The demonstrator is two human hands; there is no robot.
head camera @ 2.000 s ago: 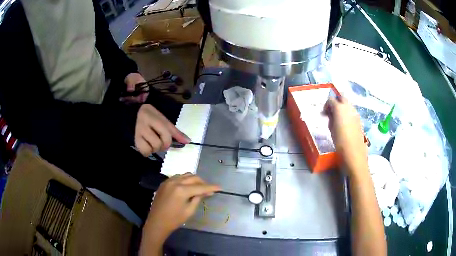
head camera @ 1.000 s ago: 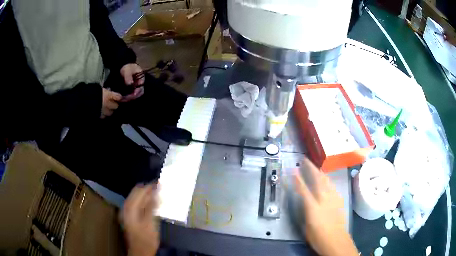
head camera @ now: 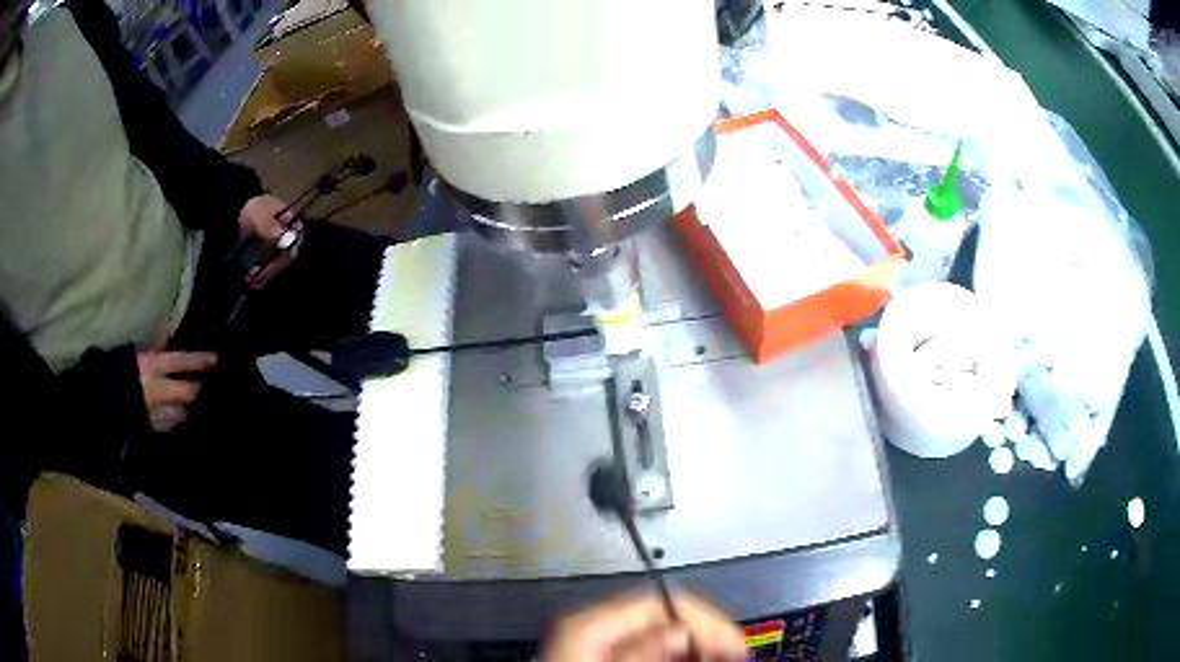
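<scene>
One hand, by its shape my left hand (head camera: pixel 647 631), is at the bottom edge, blurred and partly cut off. It grips a thin black stem (head camera: pixel 643 541) with a dark round end over the slotted clamp bar (head camera: pixel 642 446). My right hand is out of view. Another stem assembly (head camera: pixel 498 341) lies across the base plate, its black head on the white support pad (head camera: pixel 404 446). Its other end reaches the silvery nest block (head camera: pixel 576 352), under the yellowish-white horn tip (head camera: pixel 621 330). The horn tip hides any disc there.
An orange box (head camera: pixel 828 308) with white contents stands right of the horn. Beyond it are a white tub (head camera: pixel 934 414), a green-tipped bottle (head camera: pixel 945 201), crumpled plastic and loose white discs. A coworker's hands hold stems at left. A brown carton (head camera: pixel 259 601) is lower left.
The view has shifted, so the machine sits further left and higher. The horn tip is lower, over the disc end. A hand now shows a stem at the bottom; my right hand has left view.
</scene>
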